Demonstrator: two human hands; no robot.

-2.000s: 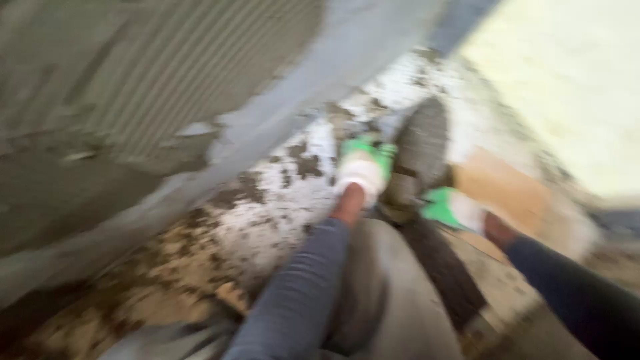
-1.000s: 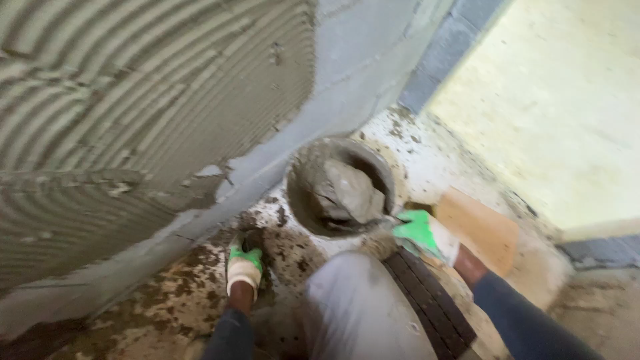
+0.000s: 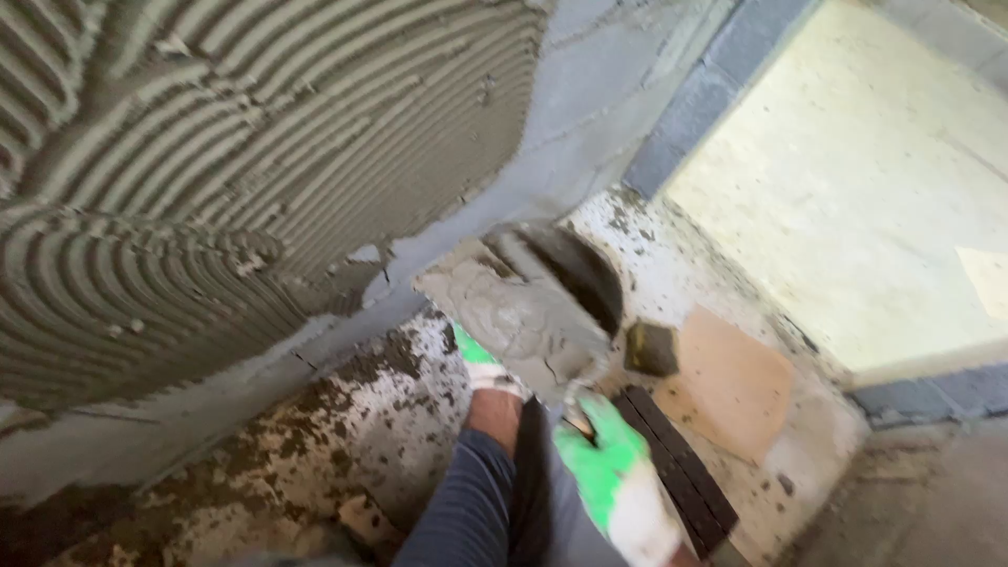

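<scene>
My right hand (image 3: 618, 468), in a green and white glove, grips a trowel's handle. Wet mortar (image 3: 520, 319) covers a broad flat tool in front of it; where the trowel's blade ends under that load I cannot tell. My left hand (image 3: 479, 358), gloved alike, is beneath the left side of the load, its fingers mostly hidden; whether it holds anything does not show. A round mortar bucket (image 3: 602, 272) stands just behind the load. Combed mortar (image 3: 315, 142) with curved ridges coats the wall at the left.
A tan flat piece (image 3: 732, 382), a small dark block (image 3: 651, 348) and a dark slotted strip (image 3: 681, 472) lie right of the bucket on the stained floor. Grey blocks (image 3: 697, 98) edge a pale yellowish surface (image 3: 858, 189) at the upper right.
The mortar seen inside the bucket a second ago shows now as a heap raised in front of it. My left hand has moved from left of the bucket to under the heap.
</scene>
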